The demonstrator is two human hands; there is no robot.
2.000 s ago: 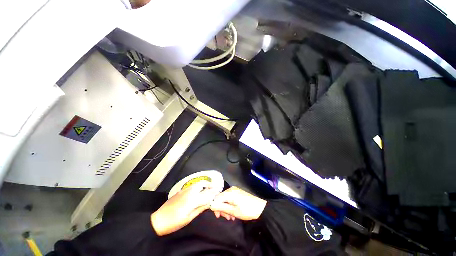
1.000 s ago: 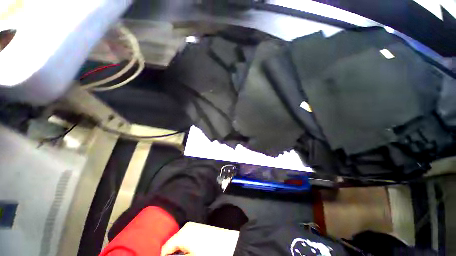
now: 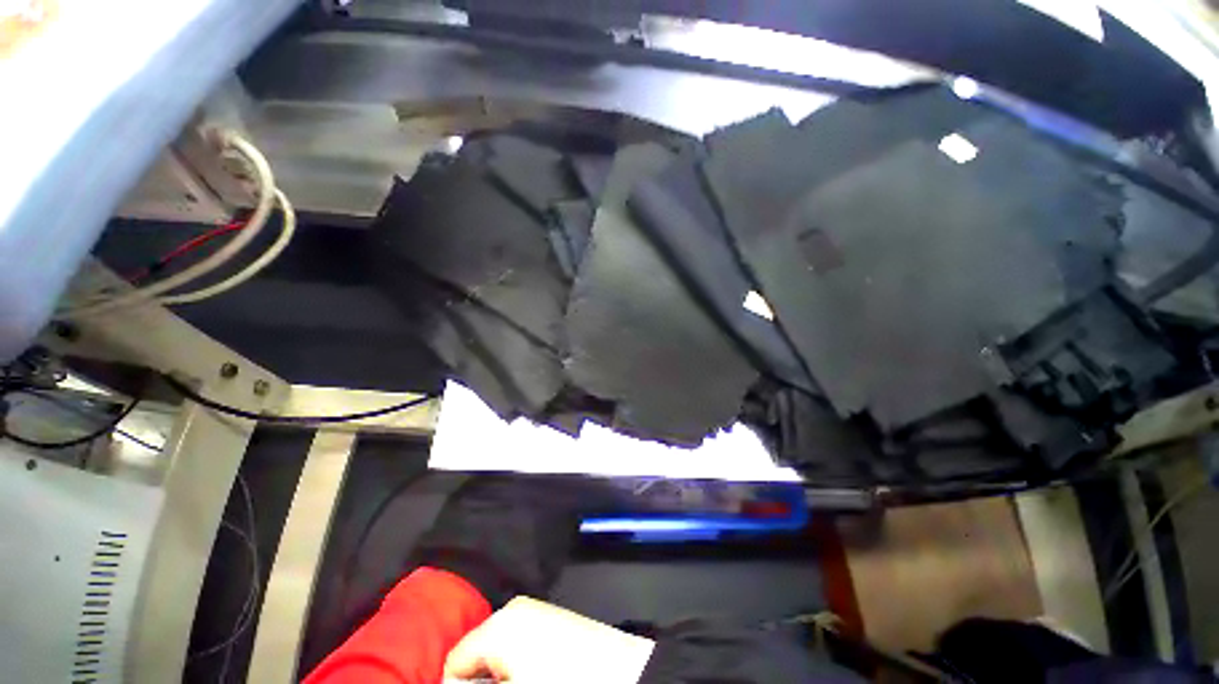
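One hand, apparently my right hand [image 3: 555, 644], is at the bottom edge, coming from a black sleeve on its right. Its fingers point left and are partly cut off, so anything in its grip is hidden. A smooth red cloth-like thing [image 3: 408, 628] lies just left of it. My left hand is not in view. Ahead, a wide heap of matte black cut pieces [image 3: 655, 294] lies on the table. Small white bits [image 3: 957, 147] sit on it. A white jagged-edged sheet [image 3: 575, 448] shows under its near side.
A blue-edged tray [image 3: 695, 523] is under the table's near edge. A brown panel [image 3: 942, 575] stands below right. A pale machine part [image 3: 120, 147] is upper left, with looped cables [image 3: 281, 234] beside it. A white vented cabinet [image 3: 67, 588] is lower left.
The view has swung right towards the black heap. Earlier both hands were in the lap with a round white object. Now one hand shows, cut off, and the red thing is beside it.
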